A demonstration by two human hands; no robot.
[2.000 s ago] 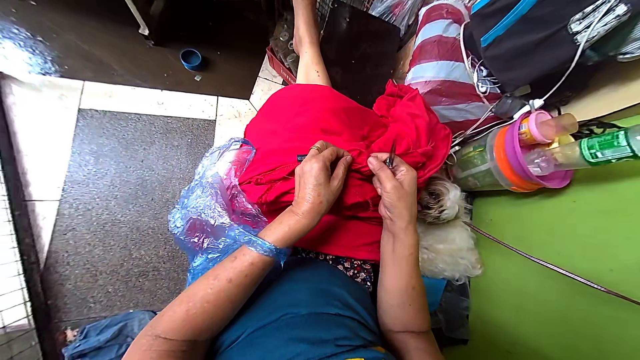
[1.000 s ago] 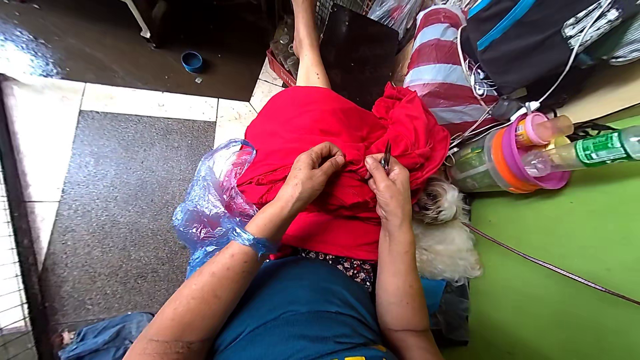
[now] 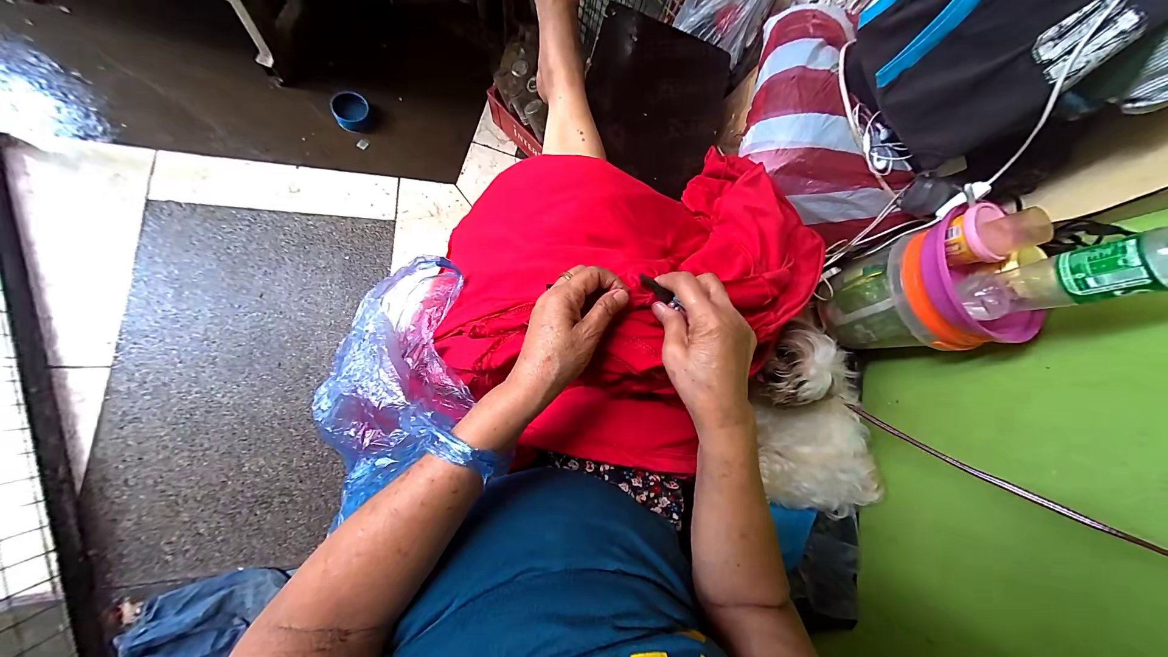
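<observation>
Red cloth (image 3: pixel 584 219) lies across my lap, bunched toward the right. My left hand (image 3: pixel 570 319) pinches a bit of the cloth between thumb and fingers, with a ring on one finger. Close to its right, my right hand (image 3: pixel 703 338) grips a small dark tool (image 3: pixel 655 289), its tip pointing up and left toward the left fingertips; what kind of tool cannot be told. Around my left wrist is looped a blue translucent plastic bag (image 3: pixel 392 374), which hangs beside the cloth and has something pinkish in it.
A white furry dog (image 3: pixel 812 447) lies against my right forearm, with a thin leash (image 3: pixel 1004 502) running right over the green surface (image 3: pixel 1004 575). Nested plastic containers (image 3: pixel 926 287) with bottles, white cables and a striped bag (image 3: pixel 808 119) stand at upper right. A blue cap (image 3: pixel 350 110) lies on the dark floor.
The dark tool in my right hand pointed upward a second ago and now tilts to the left. My left hand's thumb and fingers have shifted slightly on the cloth.
</observation>
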